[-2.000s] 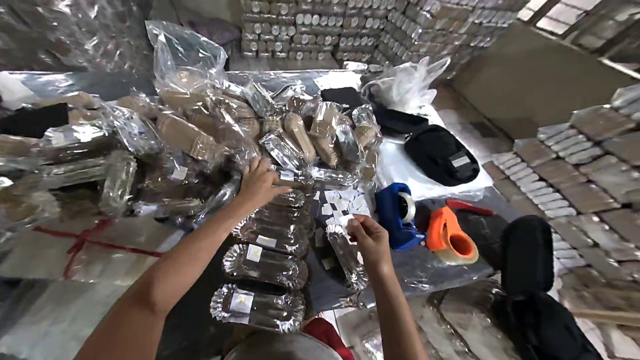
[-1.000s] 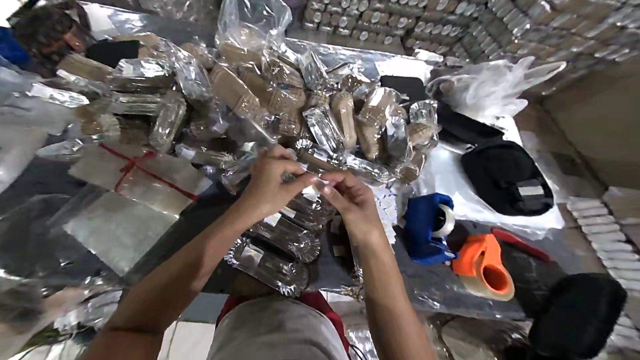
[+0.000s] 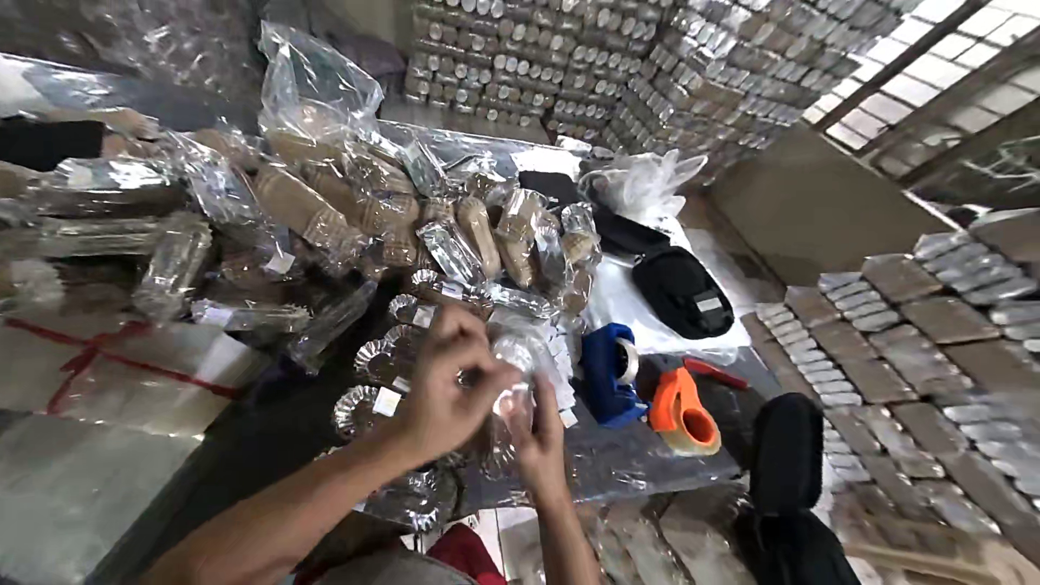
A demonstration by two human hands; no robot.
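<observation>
My right hand [image 3: 538,435] is closed around a clear plastic-wrapped pack of fluted paper cups [image 3: 513,357], held upright above the table. Close to the pack's left side is my left hand [image 3: 455,382], blurred, its thumb and fingertips drawn together; whether it pinches anything cannot be made out. Wrapped packs with small white labels [image 3: 387,401] lie in a column beneath and left of my left hand. Small white paper labels [image 3: 562,357] are spread just right of the held pack. A blue tape dispenser [image 3: 605,386] and an orange tape dispenser [image 3: 678,410] stand further right.
A heap of wrapped brown and silvery packs [image 3: 357,203] covers the table's back. A bundle tied with red ribbon [image 3: 146,374] lies left. At right are a black zip case [image 3: 684,291], a red-handled tool [image 3: 715,373] and stacked packs [image 3: 910,357]. More stacks line the back.
My hands were together at a small item over the labelled packs; now my right hand holds a wrapped pack upright and my left hand is beside it. The view has shifted.
</observation>
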